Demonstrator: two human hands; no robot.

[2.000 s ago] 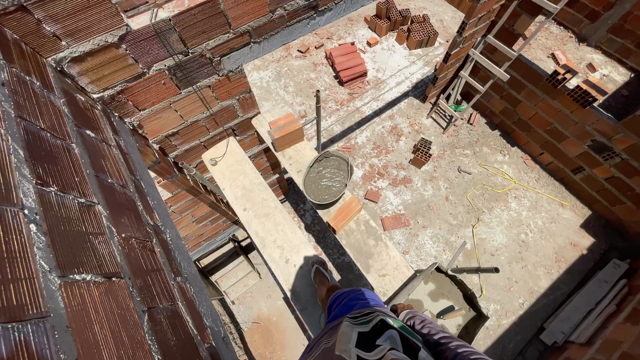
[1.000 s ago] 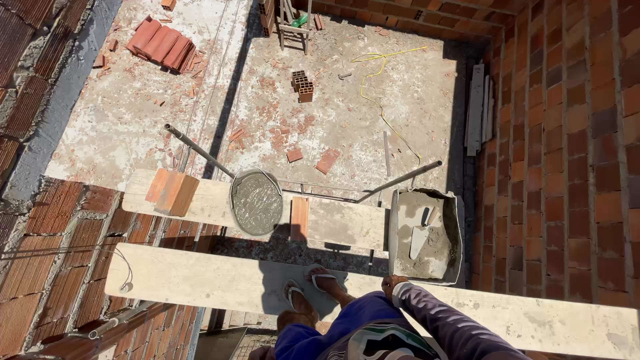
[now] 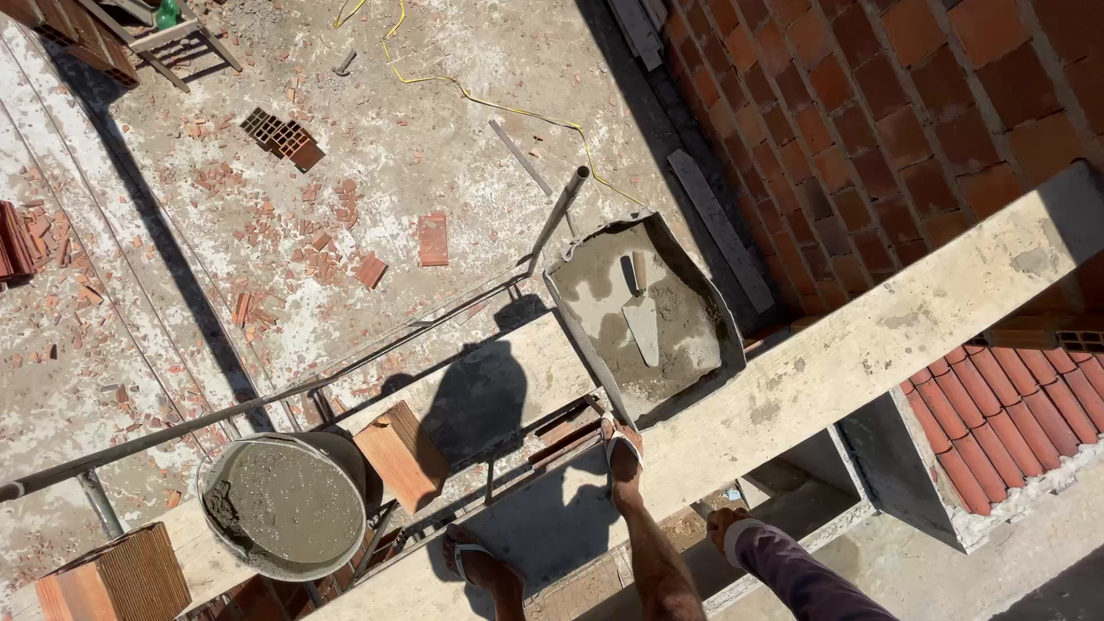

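My right hand (image 3: 726,528), below a long sleeve, is curled at the lower edge of the long plank (image 3: 776,388); a short dark object shows at its fingers, and its grip is unclear. My left hand is out of view. A pointed trowel (image 3: 641,321) with a wooden handle lies on wet mortar in a worn rectangular tub (image 3: 733,349). A round bucket of mortar (image 3: 289,509) stands on the farther plank (image 3: 539,366), between a hollow clay block (image 3: 404,455) and another ribbed block (image 3: 116,573). My feet, in white flip-flops, stand on the near plank.
A metal pipe (image 3: 172,444) runs beside the planks, with an upright pipe (image 3: 561,211) near the tub. Gaps open beside the planks, above a lower level. Brick wall (image 3: 871,129) rises at right. Rubble, blocks (image 3: 282,140) and a yellow hose (image 3: 466,92) lie below.
My right hand has left the edge of the mortar tub, where it was one second ago, and is now lower, beside the near plank. The view has turned considerably.
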